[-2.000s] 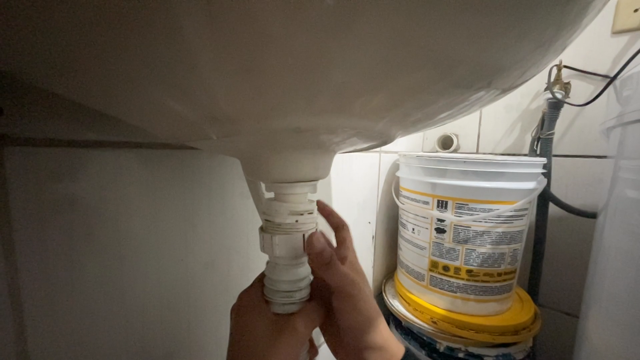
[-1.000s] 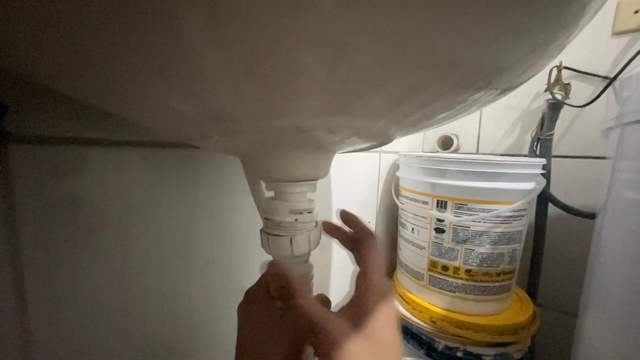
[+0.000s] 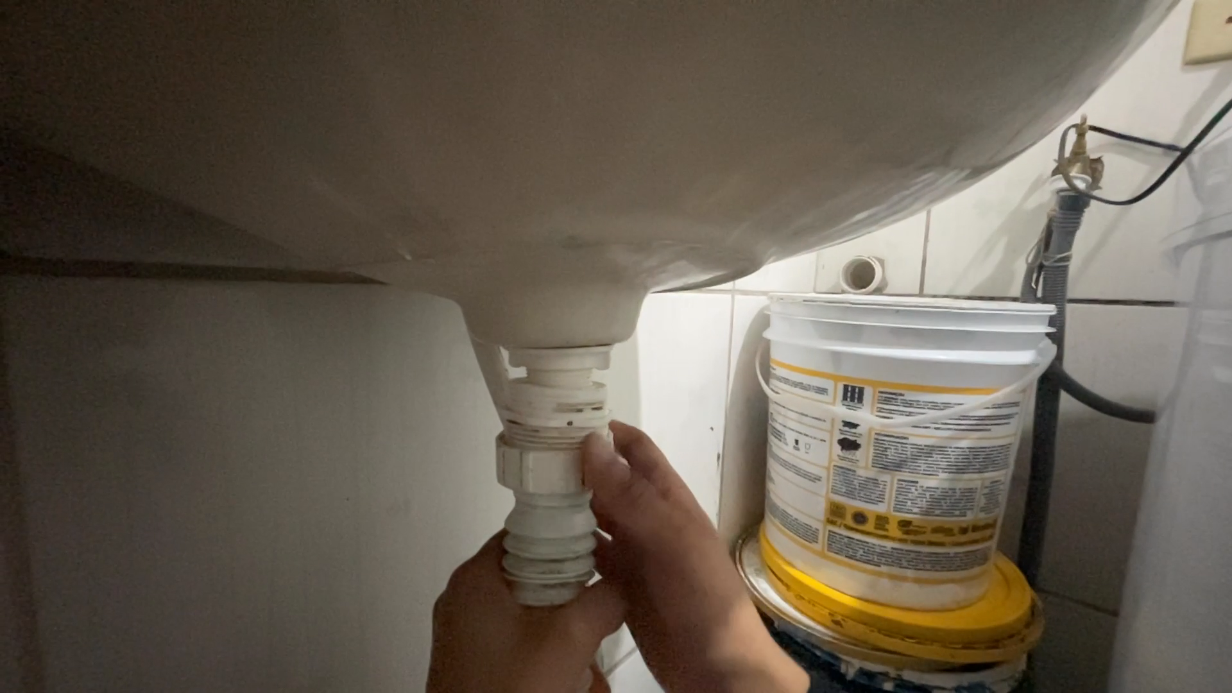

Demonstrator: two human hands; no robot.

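Note:
A white plastic sink drain fitting comes down from the underside of the ceramic basin. Around its lower end is a ribbed slip nut, and below that a white corrugated drain hose. My left hand is wrapped around the lower part of the hose. My right hand is at the right side of the nut, thumb and fingers gripping its edge. The far side of the nut is hidden.
At the right, a white plastic bucket with a printed label stands on a yellow lid over another container. Behind it are a wall pipe stub, a brass tap and a grey hose. White tiles line the wall.
One second ago my right hand was off the nut, fingers spread and blurred; now it is back against the nut's right side. My left hand stays low on the hose.

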